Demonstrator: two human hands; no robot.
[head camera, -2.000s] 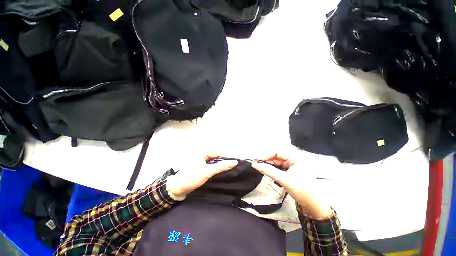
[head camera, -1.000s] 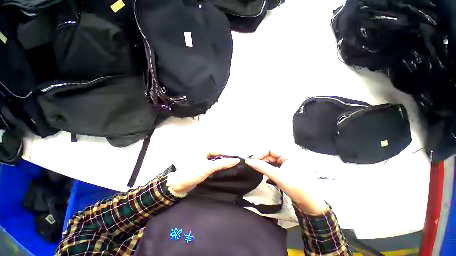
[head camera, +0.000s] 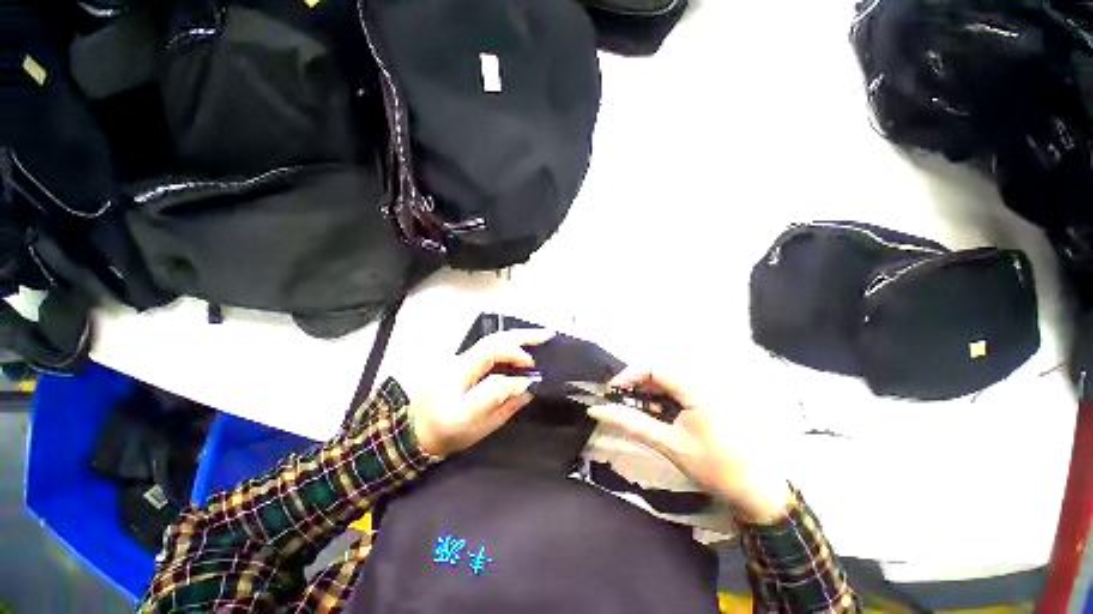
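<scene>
A black cloth pouch (head camera: 563, 360) lies at the table's front edge, just above the dark apron. My left hand (head camera: 477, 396) grips the pouch at its left part, with thumb and fingers pinching the cloth. My right hand (head camera: 681, 434) holds small dark thread snips (head camera: 641, 398), mostly hidden by the fingers. The snips' pale tips point left over the pouch, towards my left fingertips. A black strap piece (head camera: 647, 489) lies below my right hand.
Black bags with zippers (head camera: 485, 144) are heaped at the upper left. Two black pouches (head camera: 947, 318) lie at right centre. A shiny black pile (head camera: 959, 84) is at the upper right. A blue bin (head camera: 78, 480) with black pieces stands at the lower left.
The pouch now shows more of its face beyond my hands. My hands have moved apart, and the snips now show in my right hand. The view has shifted, so the table things sit further right.
</scene>
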